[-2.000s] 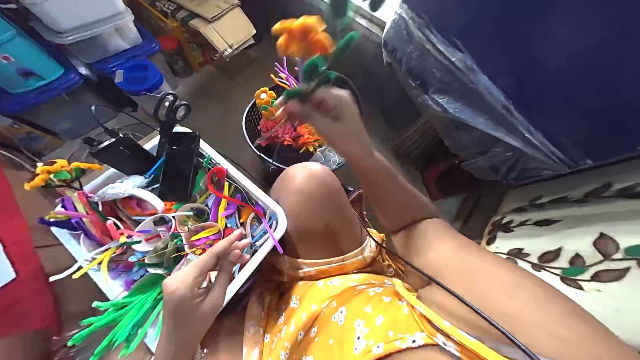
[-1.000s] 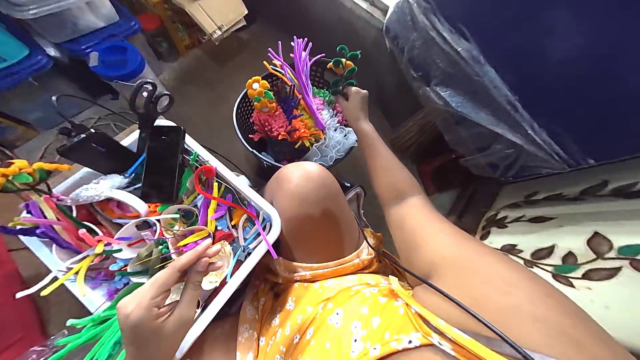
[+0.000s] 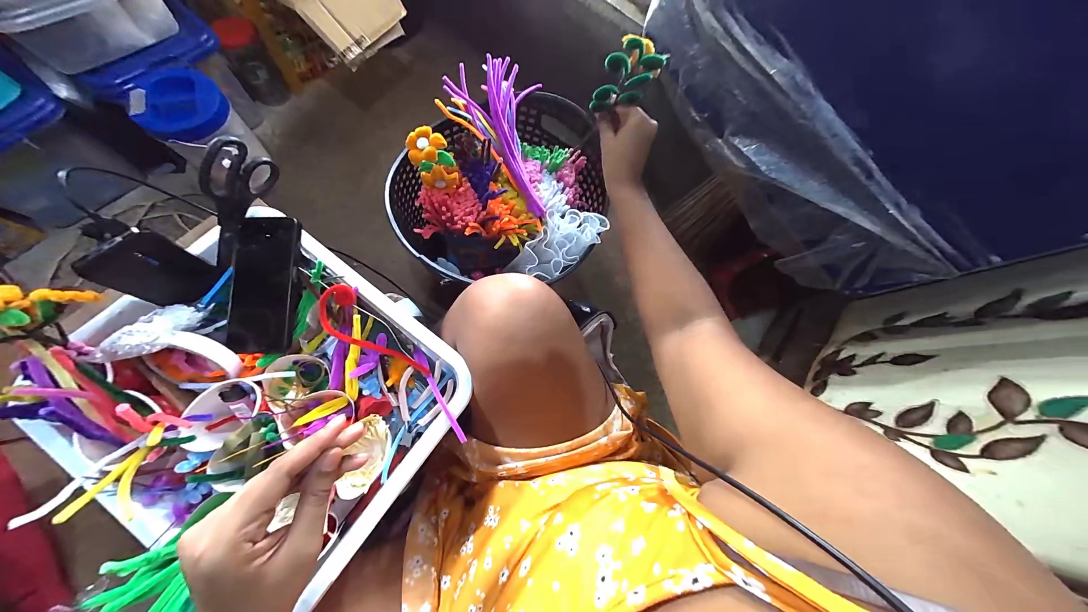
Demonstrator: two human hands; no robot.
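Note:
My right hand is closed round the stem of a pipe-cleaner flower with green leaves and yellow petals partly hidden behind them. It is held beside the right rim of a round black plastic basket full of colourful pipe-cleaner pieces. Purple pipe cleaners stand upright there, beside an orange flower. My left hand is over the near edge of a white plastic tray; its thumb and fingers are bent close together, and whether anything thin is between them cannot be told. Pipe cleaners and cardboard rolls fill the tray.
Black-handled scissors, a smartphone and a black device with a cable lie at the tray's far side. Green pipe cleaners are at lower left. Lidded containers stand upper left. Plastic sheeting hangs at right.
My right hand carried the flower down from above the basket to its right side, then a little further out to the right. My left hand has stayed over the tray's near edge.

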